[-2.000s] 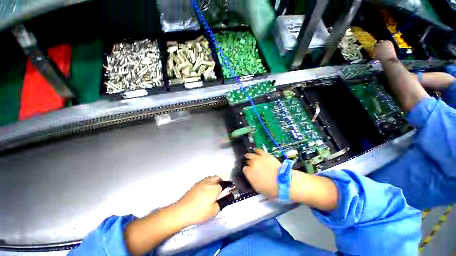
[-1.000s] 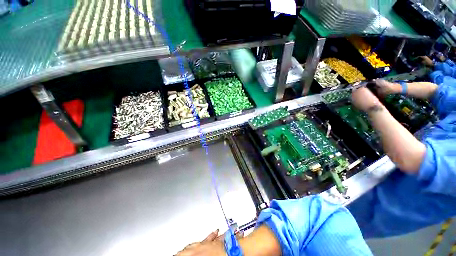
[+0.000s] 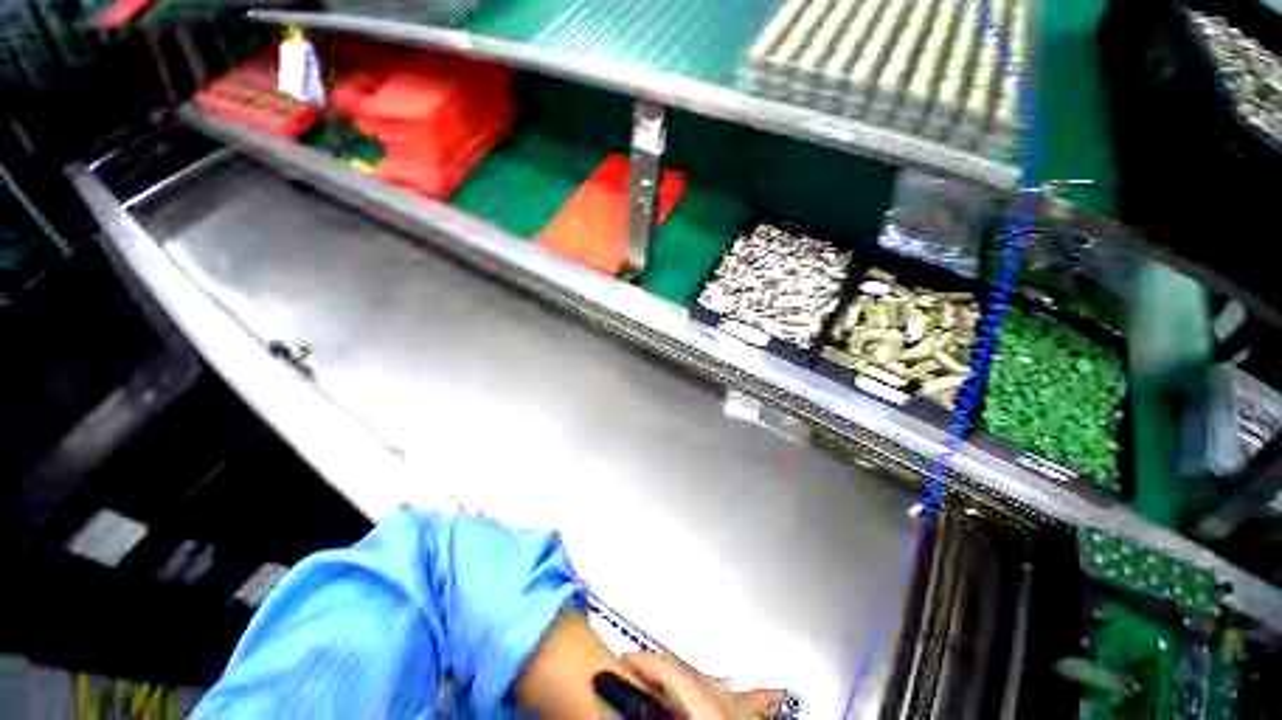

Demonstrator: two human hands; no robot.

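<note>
My left hand [image 3: 689, 689] is at the bottom edge, partly cut off, at the near rail of the conveyor. A black finger cover shows on it. Whether it holds anything cannot be told. My right hand is not in view. The black carrier [image 3: 984, 612] lies on the conveyor at lower right, cut off by the bottom edge. The green circuit board [image 3: 1146, 647] is in it, blurred. A perforated green strip [image 3: 1153, 570] is at its far edge.
Behind the far rail [image 3: 633, 303] stand bins of silver parts [image 3: 778, 281], beige parts [image 3: 907, 335] and green parts [image 3: 1054, 394]. Red sheets [image 3: 436, 120] lie further left. A shelf above holds ribbed trays [image 3: 886, 63]. A blue coiled cord [image 3: 991, 317] hangs across the view.
The view has turned left, so the bins and carrier appear further right. The hand with the blue wrist strap is out of view; my left hand now shows. The neighbouring workers are out of view.
</note>
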